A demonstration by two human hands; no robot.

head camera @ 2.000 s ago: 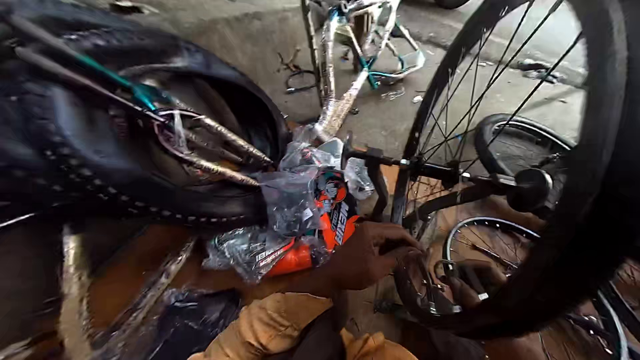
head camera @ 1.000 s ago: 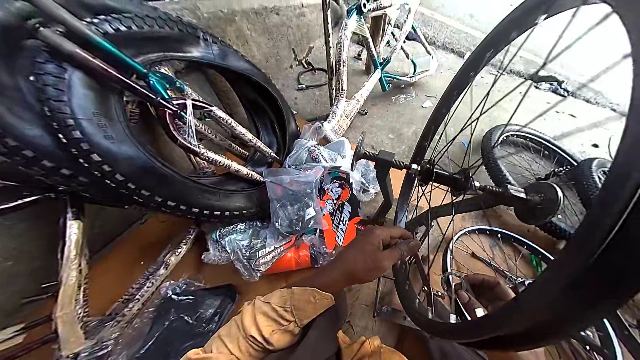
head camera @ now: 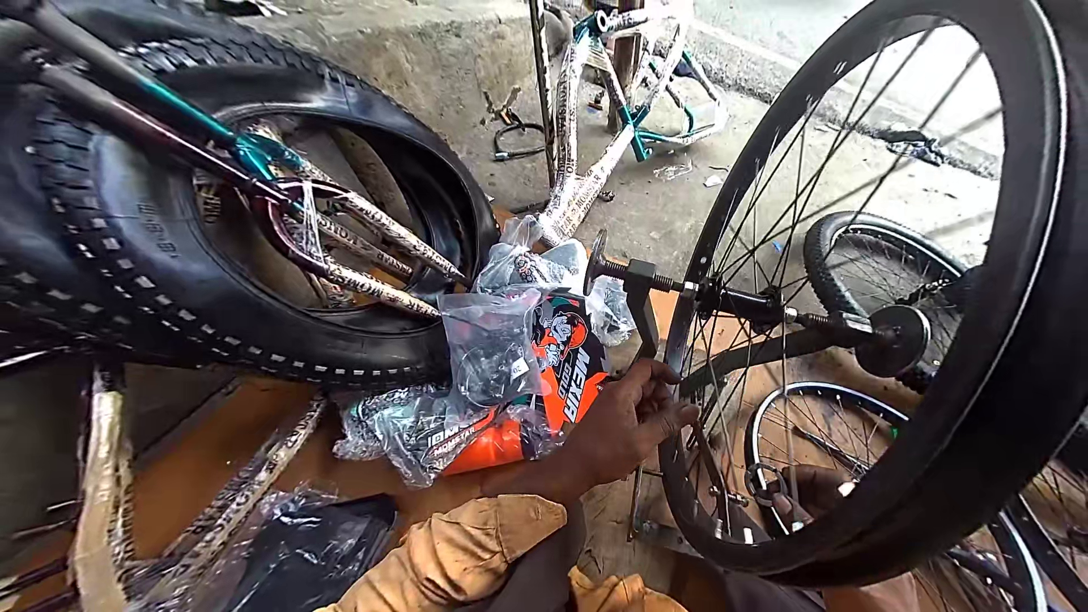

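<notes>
A black bicycle wheel (head camera: pixel 1033 280) with thin spokes stands upright in a metal truing stand (head camera: pixel 765 344), its hub (head camera: pixel 748 304) between the stand's threaded ends. My left hand (head camera: pixel 633 421) is at the near left side of the rim, thumb and fingers pinched against its edge. Low behind the spokes, my right hand (head camera: pixel 807 493) holds a small round metal tool, which looks like a spoke wrench (head camera: pixel 765 483), close to the rim's lower part. The rim and spokes partly hide the right fingers.
Large fat tyres (head camera: pixel 340 353) and a wrapped bicycle frame (head camera: pixel 382 229) lie at left. Plastic-bagged parts (head camera: pixel 489 348) rest beside an orange-black printed package (head camera: pixel 565 374). Another frame (head camera: pixel 586 170) stands behind. More wheels (head camera: pixel 816 255) lie at right, and a black plastic-wrapped item (head camera: pixel 314 552) lies low left.
</notes>
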